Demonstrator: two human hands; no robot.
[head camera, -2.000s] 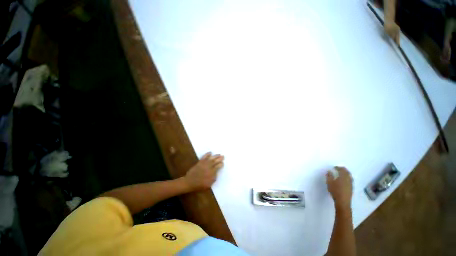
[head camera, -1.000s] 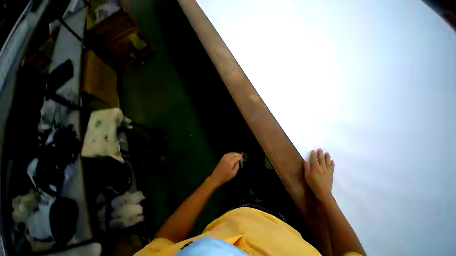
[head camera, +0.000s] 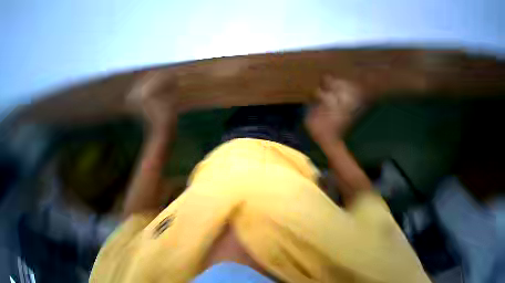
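White underlay paper (head camera: 232, 27) covers the tabletop across the top of the view. The brown wooden table edge (head camera: 249, 74) runs from side to side below it. My left hand (head camera: 155, 94) is at the edge on the left, and my right hand (head camera: 335, 108) is at the edge's lower side on the right. Both hands are blurred. I cannot tell whether their fingers are open, closed or gripping the wood.
Green floor (head camera: 393, 130) shows below the table edge. Blurred dark and pale items lie at the lower left and lower right. My yellow shirt fills the lower middle.
The view has swung round, so the table edge now runs across instead of slanting. My left hand has come from beside the table up to its edge. My right hand is off the paper.
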